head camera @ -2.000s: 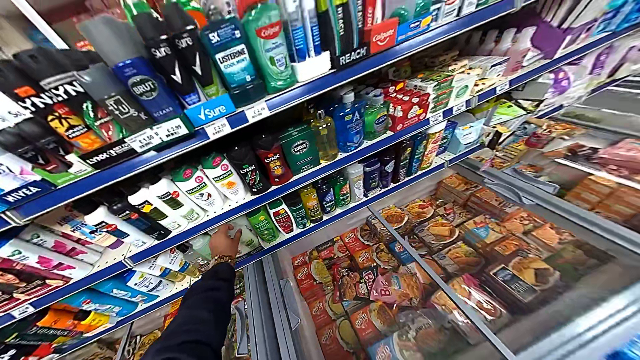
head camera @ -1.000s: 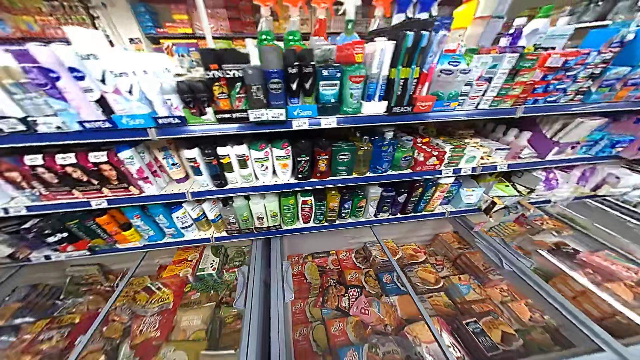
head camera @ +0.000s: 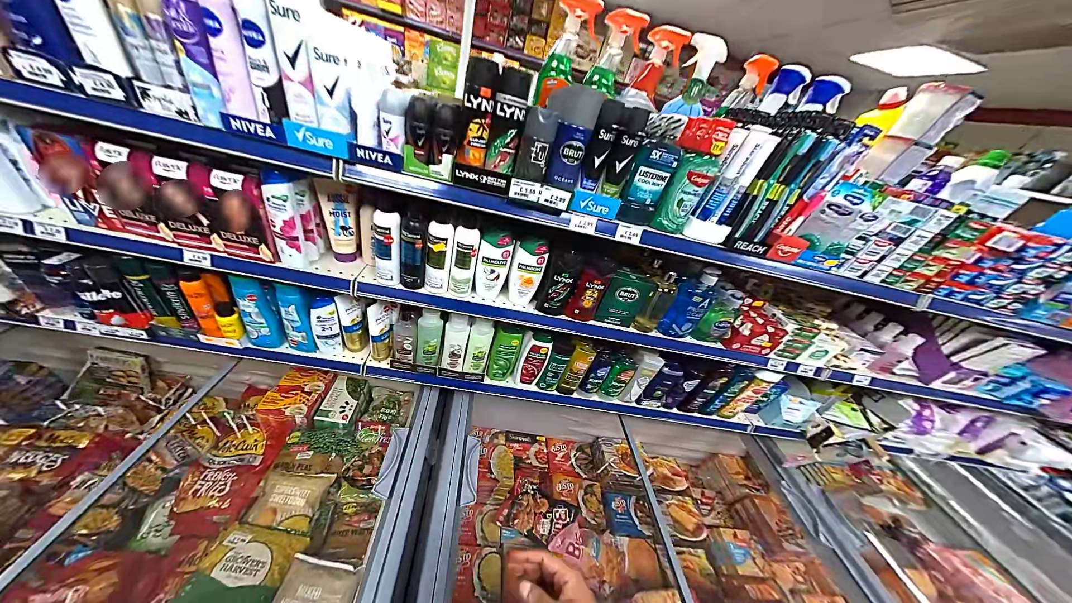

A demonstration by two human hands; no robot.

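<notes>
What looks like my right hand shows at the bottom edge of the head view, its fingers curled and its lower part cut off by the frame. It is over the glass lid of a chest freezer, above packs of frozen food; whether it holds anything is hidden. My left hand is out of view. Beyond the freezer, the lowest shelf carries green shower gel bottles and pale green bottles. White Palmolive bottles stand on the shelf above, with a green Brut box to their right.
Blue-edged shelves run across the view behind the freezers. Deodorants, mouthwash and trigger spray bottles stand higher up. A metal freezer frame divides the freezers; bagged frozen fries lie in the left one.
Two seconds ago an arm in a dark sleeve reached to the bottles on the lowest shelf; that reach has ended. A hand now shows low over the freezer. The view has turned and levelled considerably.
</notes>
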